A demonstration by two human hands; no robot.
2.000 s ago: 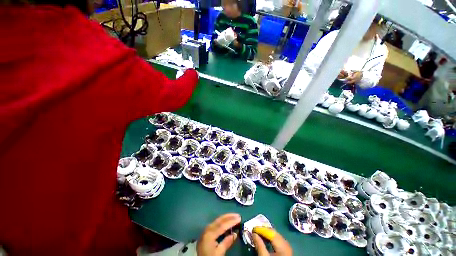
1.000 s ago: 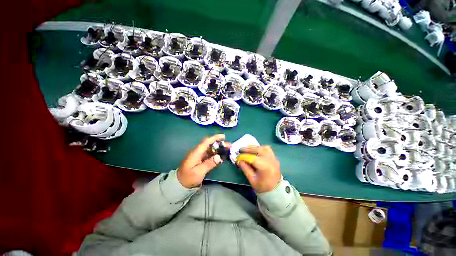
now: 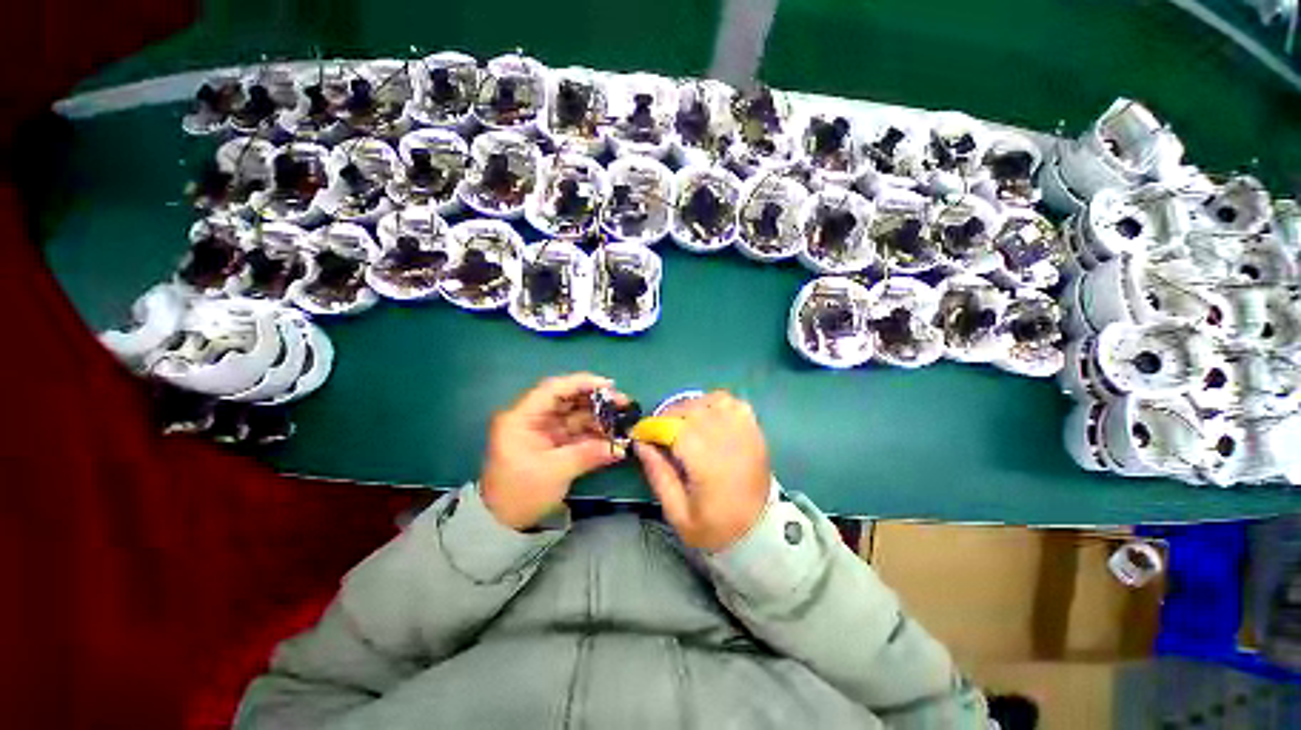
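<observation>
My left hand [image 3: 539,445] holds a small dark camera module [image 3: 616,414] between thumb and fingers, in front of my chest above the bench's near edge. My right hand [image 3: 718,468] holds a yellow-handled tool [image 3: 658,431], which points left and touches or nearly touches the module. The tool's tip is hidden. A white housing [image 3: 684,402] shows only as a thin rim behind my right fingers; whether my hand grips it I cannot tell.
Rows of filled housings [image 3: 549,281] stand along the back of the green bench [image 3: 542,374]. White housings [image 3: 228,350] are piled at left with dark parts beside them. Stacked housings [image 3: 1150,360] stand at right. A person in a red garment [image 3: 114,571] is at left. A cardboard box [image 3: 985,585] is below right.
The view has tilted down to the bench. The yellow tool has moved left to the module. The white housing has become mostly hidden behind my right hand.
</observation>
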